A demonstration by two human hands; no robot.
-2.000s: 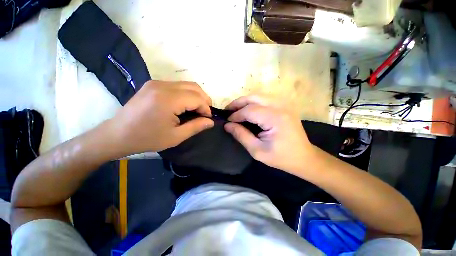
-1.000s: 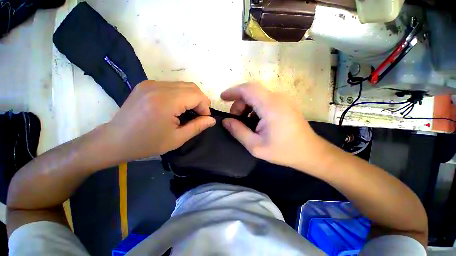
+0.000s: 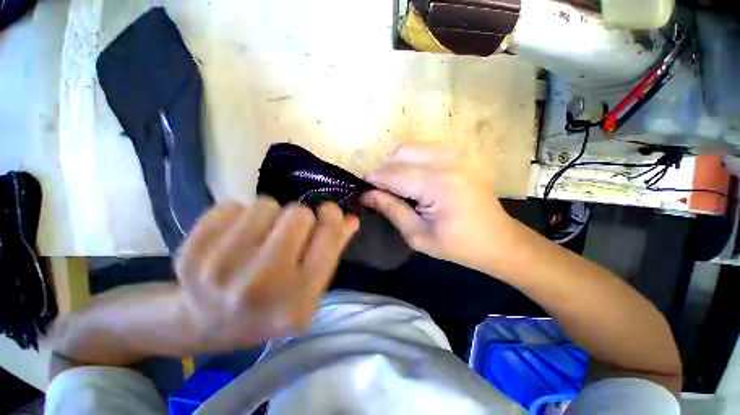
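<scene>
My right hand [image 3: 442, 198] pinches the edge of the black fabric workpiece [image 3: 284, 168] between thumb and fingers at the table's front edge. A zipper [image 3: 312, 177] with silvery-purple teeth shows in the fabric left of the pinch. My left hand [image 3: 260, 263] is motion-blurred, fingers curled over the workpiece near the zipper; its grip cannot be told. Another black part [image 3: 166, 89] with a pale zipper line lies on the table at left and runs down behind my left hand. Darker fabric lies below my hands over the lap.
Off-white sewing machine [image 3: 580, 40] with a brown block [image 3: 466, 24] stands at top right. Red-handled snips [image 3: 637, 99] and black threads rest on its base. A blue bin [image 3: 527, 365] is beside the lap. Stacked black pieces [image 3: 23, 251] lie at the far left.
My left hand has moved down and left from the pinched edge. A zippered black portion now shows beside my right fingers. The left-hand black part has swung more upright. My right fingers have closed.
</scene>
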